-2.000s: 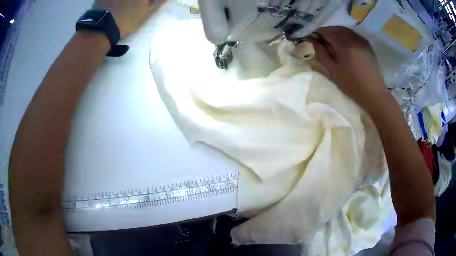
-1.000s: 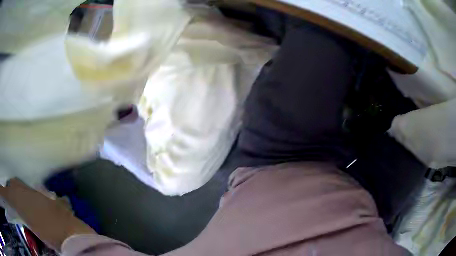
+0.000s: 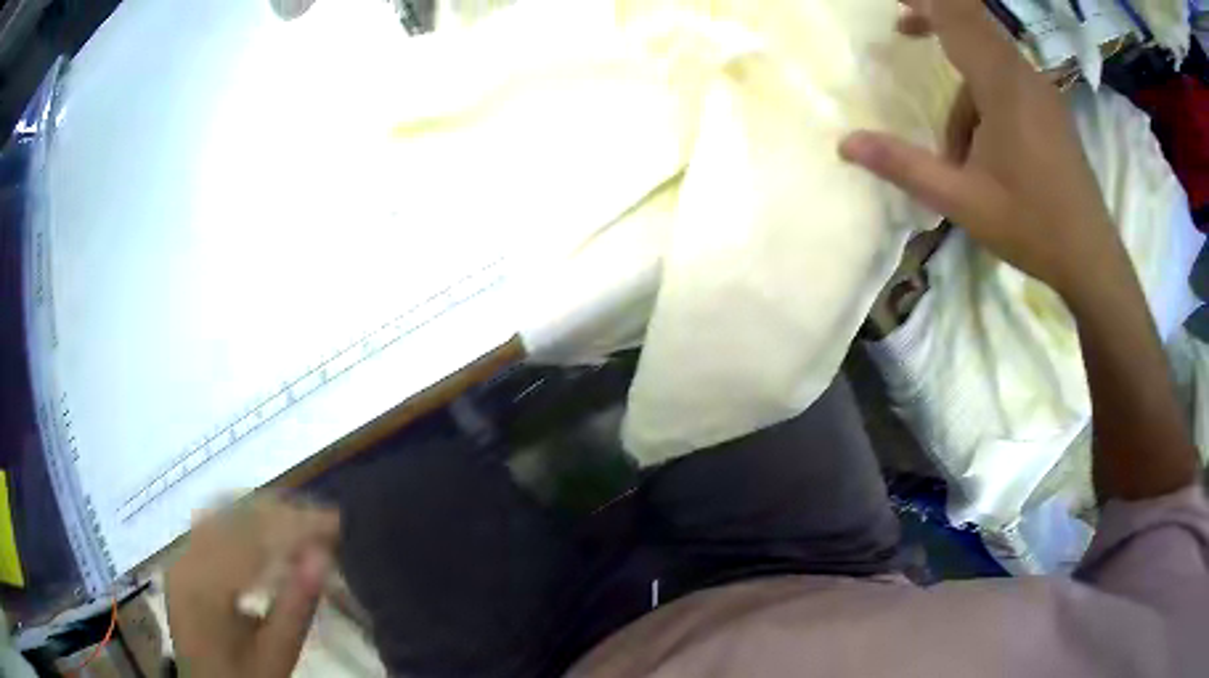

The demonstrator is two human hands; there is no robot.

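A large cream fabric panel (image 3: 756,278) lies over the right part of the white table and hangs over its front edge above the lap. My right hand (image 3: 1014,172) is at the upper right, over the fabric's right side, with thumb and fingers apart; some fingertips are cut off by the top edge. My left hand (image 3: 259,570) is blurred at the lower left, by the table's front corner, with its fingers curled around a small pale piece (image 3: 259,599). Only small metal parts of the machine show at the top edge.
The white table (image 3: 265,305) has a printed ruler (image 3: 318,378) along its brown front edge. More cream cloth (image 3: 1008,358) is piled at the right, with red cloth (image 3: 1177,126) beyond. An orange cord hangs at the lower left.
The view has swung from the lap and side piles back to the table. Both hands now show; my left hand has come into view low at the left, and my right hand is over the cream panel.
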